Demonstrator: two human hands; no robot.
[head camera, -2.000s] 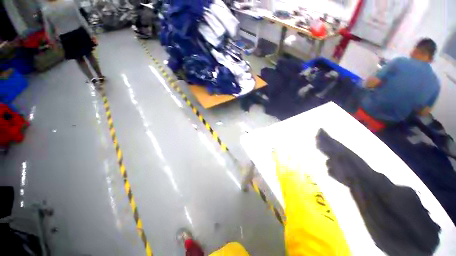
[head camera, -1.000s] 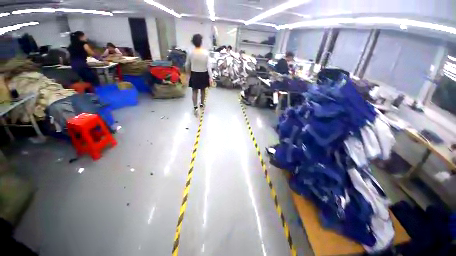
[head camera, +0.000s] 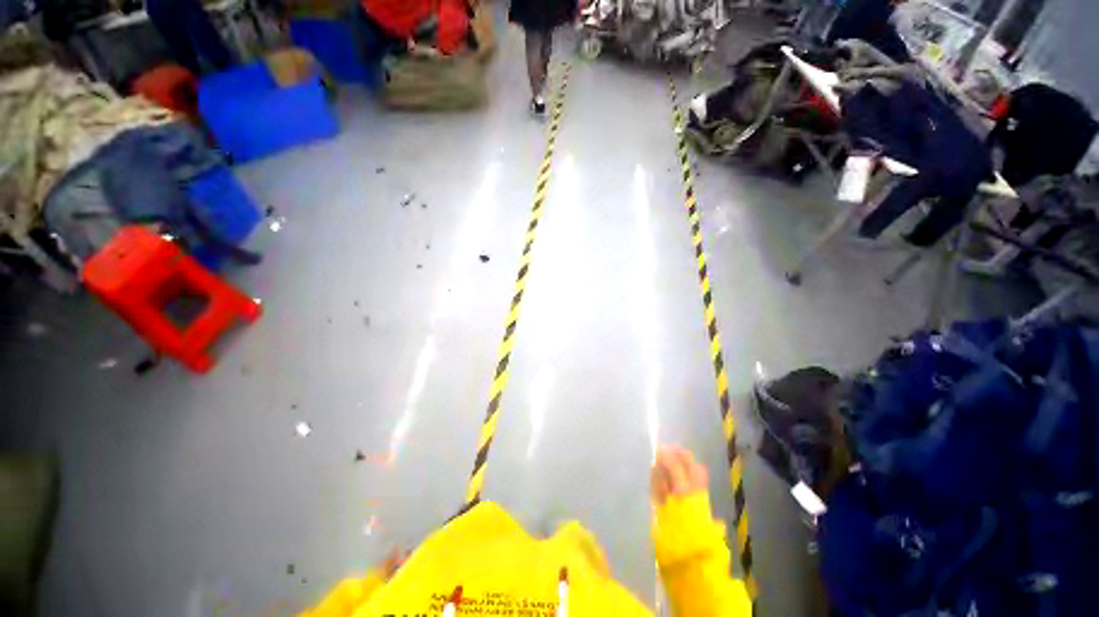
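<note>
My right hand (head camera: 679, 472) shows at the bottom, right of centre, at the end of a yellow sleeve. It is small and blurred, with no held thing visible; its finger shape is unclear. My left hand (head camera: 393, 562) is barely visible at the bottom edge beside the yellow top, mostly hidden. A large heap of navy garments (head camera: 976, 482) lies nearest on the right, apart from my right hand. A dark grey garment piece (head camera: 801, 416) lies at the heap's left side.
Yellow-black tapes (head camera: 521, 283) run forward along the grey floor. A red stool (head camera: 175, 298), blue bin (head camera: 268, 106) and beige garment heap (head camera: 66, 115) stand left. Ahead, a person's legs (head camera: 539, 60) are on the floor. Dark garments (head camera: 922, 145) lie over supports at right.
The view has turned from the white table to the aisle, then tipped down. The navy heap and red stool are closer. My right hand has come into view at the bottom.
</note>
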